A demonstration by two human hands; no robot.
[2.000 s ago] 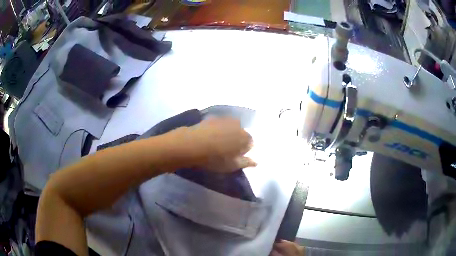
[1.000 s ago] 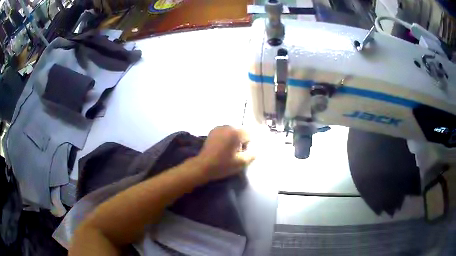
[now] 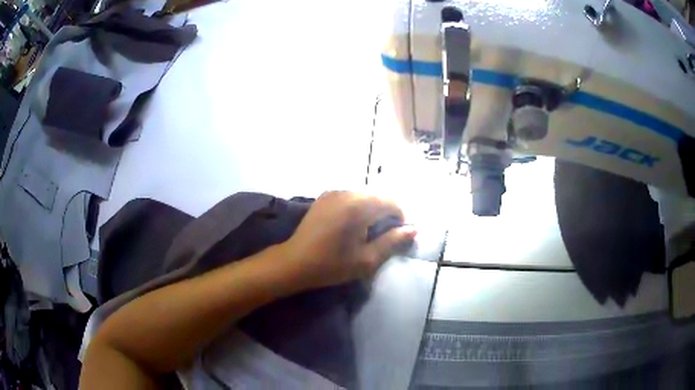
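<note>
My left hand comes in from the lower left and pinches an edge of the dark cloth between thumb and fingers, just left of and below the needle area. The dark cloth lies bunched under my forearm, over a light grey-blue panel that reaches to the right of my hand. The white sewing machine head with a blue stripe and "JACK" lettering stands right of my hand. Lamp glare hides the needle and presser foot. My right hand is out of the picture.
Stacked light panels with dark patches lie at the left. A dark cut piece with a notched end lies under the machine arm at the right. A ruler strip runs along the table's front edge.
The view has shifted closer to the machine. My left hand has brought the dark cloth forward over the light panel, covering its stitched strip. My right hand, at the bottom edge earlier, has left the picture.
</note>
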